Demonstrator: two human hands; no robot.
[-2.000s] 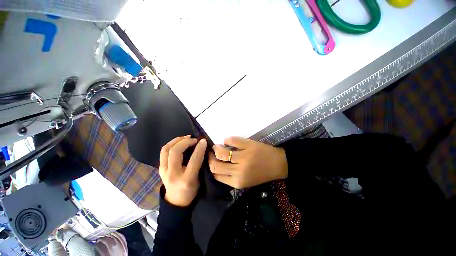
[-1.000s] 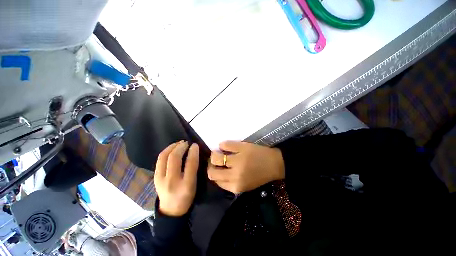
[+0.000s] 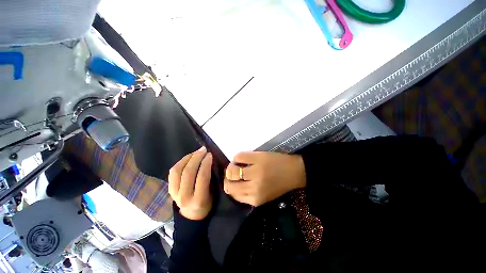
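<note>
A black fabric panel runs from the needle area of the sewing machine down to my hands, with its straight edge along the white tabletop. My left hand lies on the panel with its fingers bent and its fingertips at the seam edge. My right hand, with a ring, has curled fingers holding the same edge beside the table's front edge. The fabric between and below my hands merges with my black clothing. A brown plaid fabric piece lies beside and under the black.
A grey ribbed knob sits left of the panel. A ruler strip edges the table. Pink and blue nippers and a green scissor handle lie at the top right. A grey box with a round grille is at lower left.
Since the earliest frame, the machine shows further left in the view. My fingers have shifted slightly along the edge; both hands stay at the black fabric.
</note>
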